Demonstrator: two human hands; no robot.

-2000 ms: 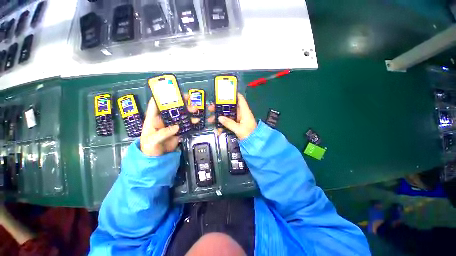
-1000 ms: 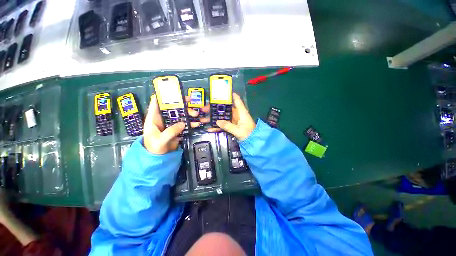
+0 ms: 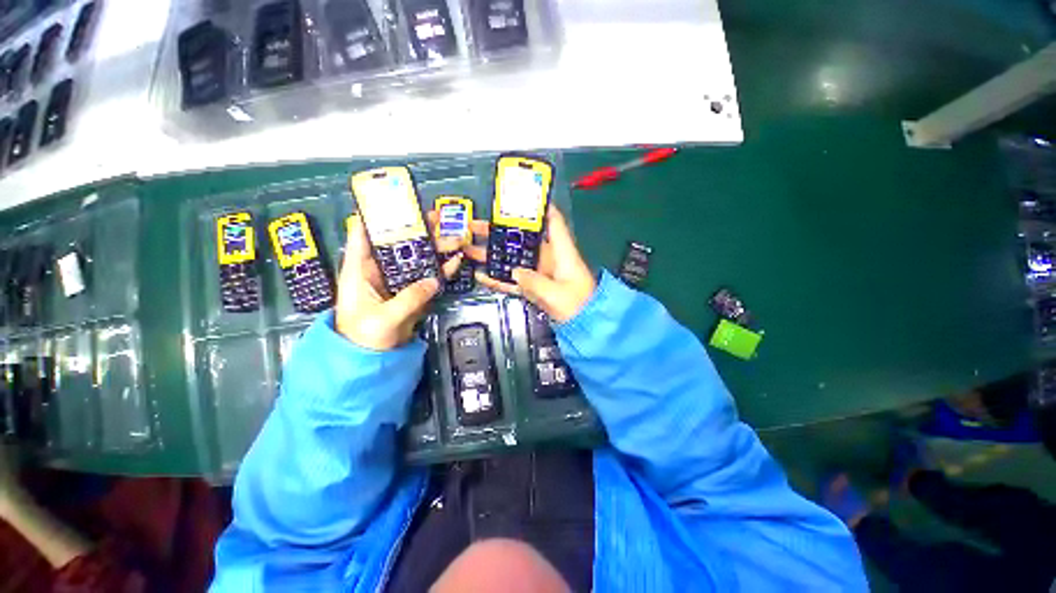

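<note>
My left hand (image 3: 376, 299) holds a yellow and black keypad phone (image 3: 397, 229) upright, its screen lit white, thumb on the lower keys. My right hand (image 3: 556, 272) holds another such phone (image 3: 520, 212), also lit white, thumb at its keypad. Both are above the clear blister tray (image 3: 262, 405). A third phone (image 3: 454, 220) lies between them in the tray, partly hidden by my fingers. Two more lit phones (image 3: 237, 261) (image 3: 301, 261) lie in the upper left pockets. Black face-down phones (image 3: 471, 373) (image 3: 550, 359) lie in the lower pockets, one partly covered by my right sleeve.
A white board (image 3: 649, 81) beyond holds a second blister tray (image 3: 249, 107) of black phones. Right of my hands lie a red pen (image 3: 625, 169), small black pieces (image 3: 636, 263) (image 3: 730, 305) and a green piece (image 3: 735, 338). Another tray (image 3: 110, 400) is at left. A person's arm (image 3: 44, 527) shows lower left.
The right phone has tilted slightly clockwise and shifted a little up and right. The left phone has tilted and moved slightly upward. Both stay held.
</note>
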